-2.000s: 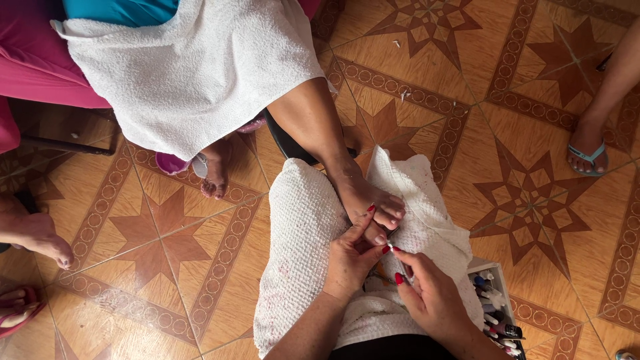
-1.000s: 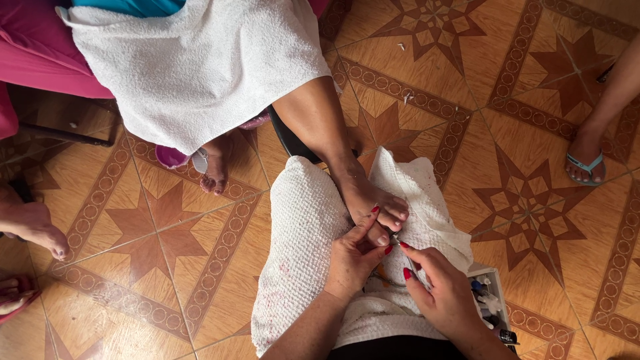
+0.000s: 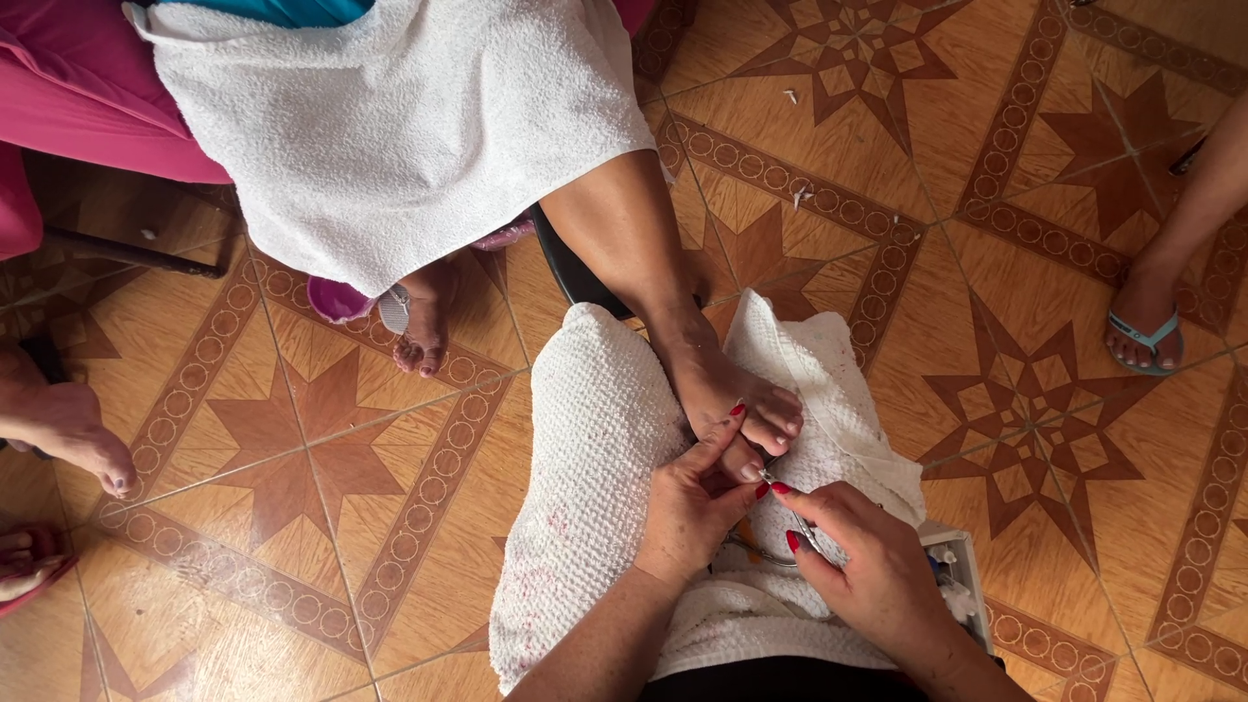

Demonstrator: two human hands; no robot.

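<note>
A person's bare foot [image 3: 717,375] rests across a white textured towel [image 3: 595,419] over my lap. My left hand [image 3: 687,502] grips the big toe of that foot between thumb and fingers. Metal cuticle nippers [image 3: 805,531] are in my right hand [image 3: 858,556], their tip at the big toe's nail; how far the jaws are parted is too small to tell. Below my hands, a curved metal handle [image 3: 765,556] of another tool and something orange show on the towel, partly hidden.
A white box [image 3: 975,585] of small bottles stands beside my right wrist. Another white towel [image 3: 419,127] covers the person's lap. A purple bowl [image 3: 339,299] is on the tiled floor near their other foot [image 3: 424,327]. More feet are at left and right, one in a blue flip-flop [image 3: 1155,343].
My right hand has stayed near the big toe, with small shifts of its fingers and the nippers. My left hand keeps hold of the toe.
</note>
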